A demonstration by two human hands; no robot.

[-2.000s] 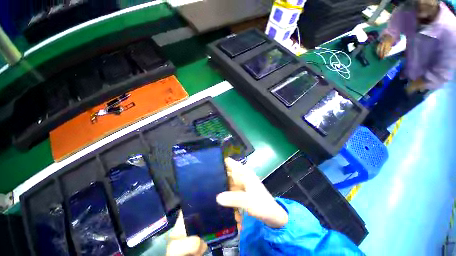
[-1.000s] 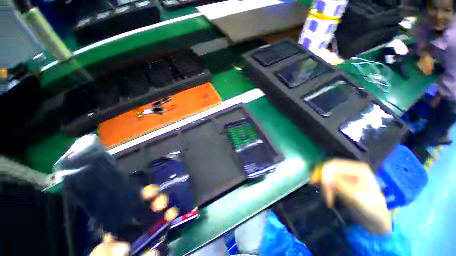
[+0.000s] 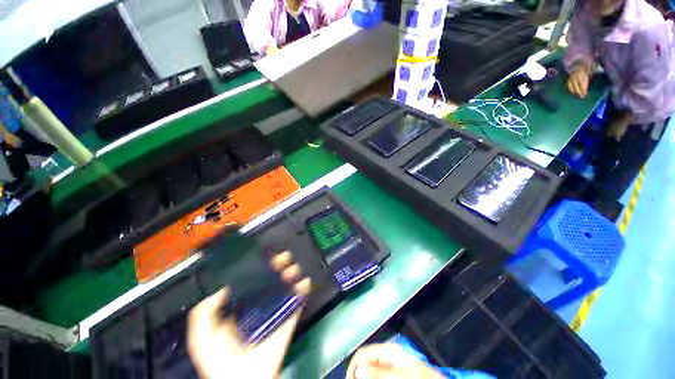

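Observation:
My left hand holds a dark smartphone above the middle of the black foam tray; both are blurred. Its fingers wrap the phone's edges. My right hand is low at the bottom edge of the picture, partly cut off, and I cannot tell if its fingers hold anything. A lit smartphone with green blocks on its upper screen lies in the tray's right slot. The tray's left slots are dark and partly hidden by my left hand.
An orange mat with small tools lies beyond the tray. A foam tray of phones stands at right, above a blue stool. Spare black trays are low right. A white-purple roll stack stands behind. Two people in pink smocks sit across and right.
The left hand has carried a phone from the lower left to above the tray's middle. The right hand has moved down and left. The view has shifted, and a second person shows at the back.

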